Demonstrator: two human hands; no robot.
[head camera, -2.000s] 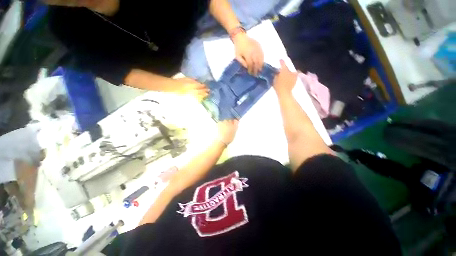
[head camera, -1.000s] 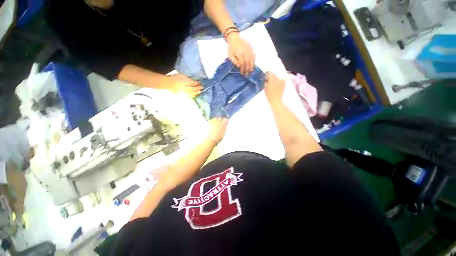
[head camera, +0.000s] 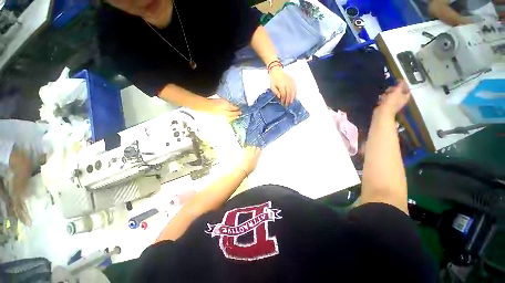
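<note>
The mid-blue denim garment (head camera: 277, 122) lies on the white sewing machine table (head camera: 310, 160). My left hand (head camera: 253, 158) is bare and holds the garment's near edge beside the machine head; its fingertips are hard to make out. My right hand (head camera: 394, 98) is bare and is over the right rim of the blue bin, away from the garment. Its fingers look bent, and I cannot tell whether it holds anything. Another person's two hands (head camera: 283, 88) rest on the garment's far side and left end.
The sewing machine (head camera: 133, 157) stands left, with thread spools (head camera: 88, 222) near it. The blue bin (head camera: 416, 157) at right holds dark cloth (head camera: 351, 83) and pink cloth (head camera: 346, 132). Light blue denim (head camera: 282, 36) lies behind. Another machine (head camera: 451, 58) stands far right.
My right hand has let go of the garment's right end and moved right over the bin. My left hand and the other person's hands stay at the garment. The view has shifted.
</note>
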